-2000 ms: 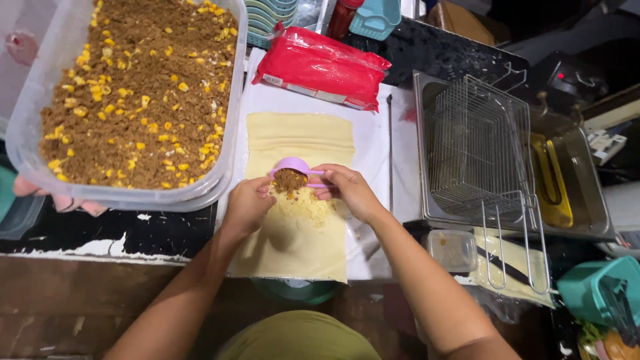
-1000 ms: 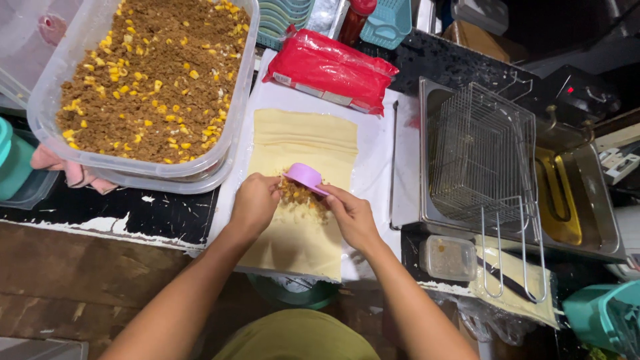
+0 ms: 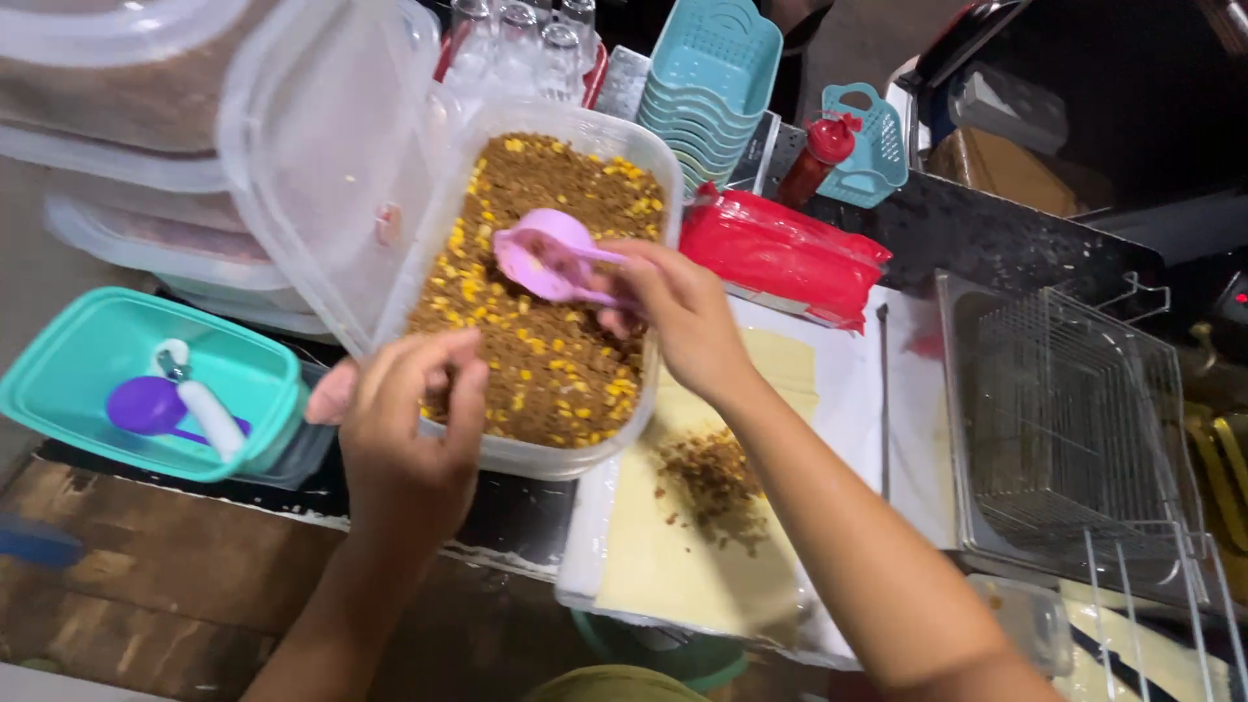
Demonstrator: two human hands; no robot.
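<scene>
My right hand (image 3: 673, 312) grips the handle of a pink plastic measuring scoop (image 3: 546, 255), whose bowl rests over brown crumbly filling with corn kernels (image 3: 531, 351). That filling lies in a clear plastic container (image 3: 668, 195). My left hand (image 3: 414, 429) hovers at the container's near left corner, fingers apart and curved, holding nothing. To the right, a loose heap of filling (image 3: 712, 478) sits on a flat pale yellow wrapper sheet (image 3: 673, 575), partly hidden by my right forearm.
A red plastic packet (image 3: 780, 255) lies behind the sheet. Wire frying baskets (image 3: 1082, 429) stand over a metal fryer at right. A teal tub (image 3: 68, 390) holds a purple spoon (image 3: 146, 405). Stacked lidded containers (image 3: 146, 224) stand at left, nested blue baskets (image 3: 717, 58) at the back.
Both hands have left the wrapper sheet and moved left to the filling container, the scoop with my right hand. A heap of filling now shows on the sheet. The view has swung left.
</scene>
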